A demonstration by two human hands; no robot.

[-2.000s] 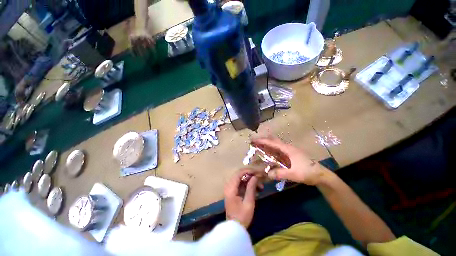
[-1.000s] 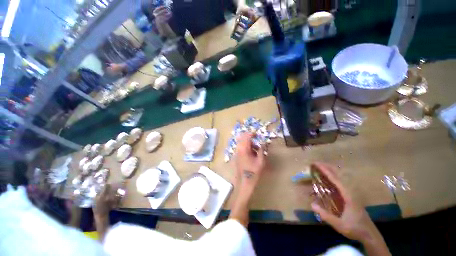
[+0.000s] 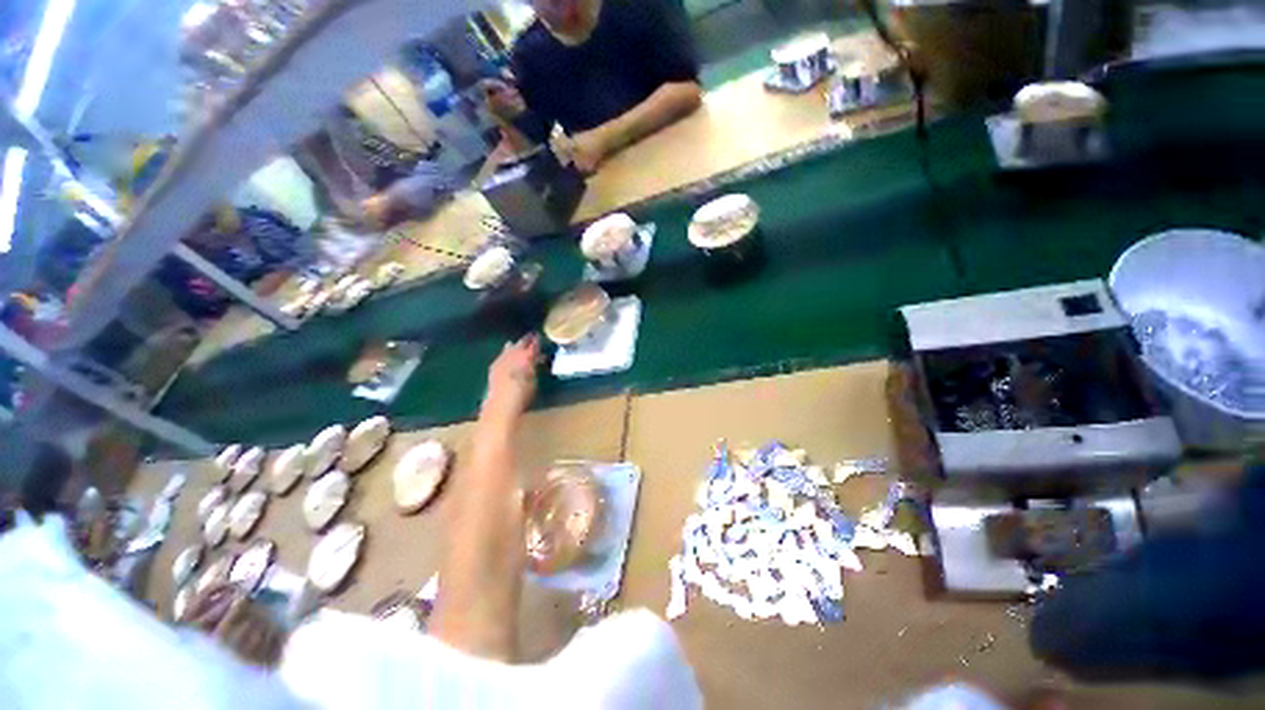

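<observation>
My left hand [image 3: 515,372] reaches out over the green belt's near edge, its fingertips beside a round cover [image 3: 576,316] on a white jig [image 3: 615,347]. I cannot tell whether it touches them. Under my forearm's right side, a shiny copper-coloured round cover [image 3: 566,519] sits on another jig [image 3: 619,534], partly hidden by the forearm. A loose pile of blue-and-white clips [image 3: 770,534] lies on the brown bench. My right hand is not visible. A blurred dark blue shape, perhaps the electric screwdriver [image 3: 1165,596], is at the lower right.
The screw feeder [image 3: 1034,382] stands right of the clips, with a white bowl [image 3: 1193,326] beyond. Rows of covers [image 3: 325,499] lie at left. More jigs with round parts stand on the green belt [image 3: 832,264]. A person [image 3: 604,70] sits across the belt.
The view has shifted left and closer to the feeder. My left hand has gone from the clip pile to the belt. My right hand, earlier holding a copper-coloured cover, has left view.
</observation>
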